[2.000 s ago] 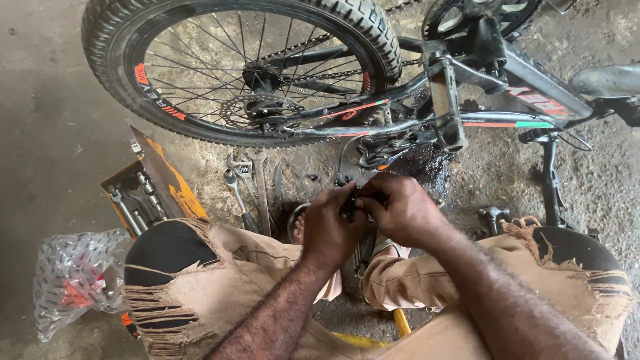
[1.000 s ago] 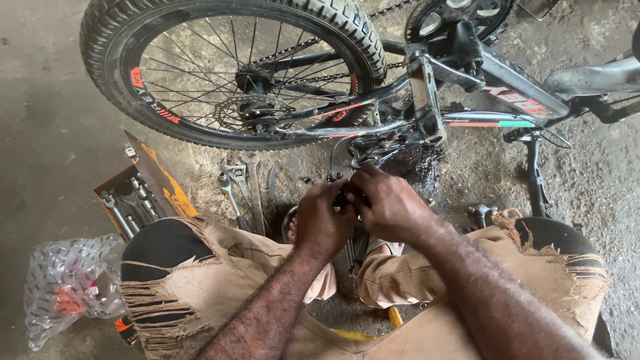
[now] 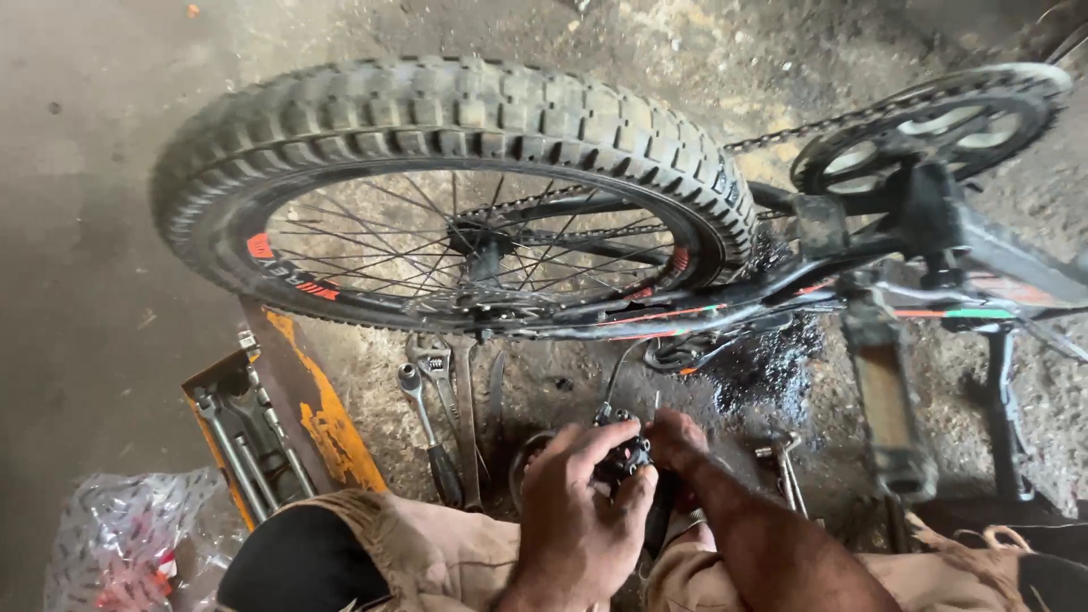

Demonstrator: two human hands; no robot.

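Note:
A black bicycle brake caliper (image 3: 625, 455) with a cable (image 3: 614, 374) running up towards the frame is in my left hand (image 3: 586, 506), between thumb and fingers. Just to its right, my right hand (image 3: 680, 438) has curled fingers low near the floor, apart from the caliper. A thin metal shaft (image 3: 657, 399) shows above its fingertips, and a dark handle (image 3: 659, 514) shows below, between the hands. Whether the right fingers grip these is hidden. The rear wheel's tyre (image 3: 510, 119) and brake rotor (image 3: 480, 306) are above my hands.
A ratchet (image 3: 429, 433), an adjustable wrench (image 3: 440, 374) and a flat metal bar (image 3: 466, 425) lie left of my hands. Further left are a toolbox (image 3: 336, 425) with sockets and spanners and a plastic bag (image 3: 136, 527). Metal tools (image 3: 786, 467) lie at right, below the pedal (image 3: 884, 391).
My hands were together at the caliper; my right hand has moved off it, to the right. My left hand has opened out around the caliper. The view has shifted and tilted strongly.

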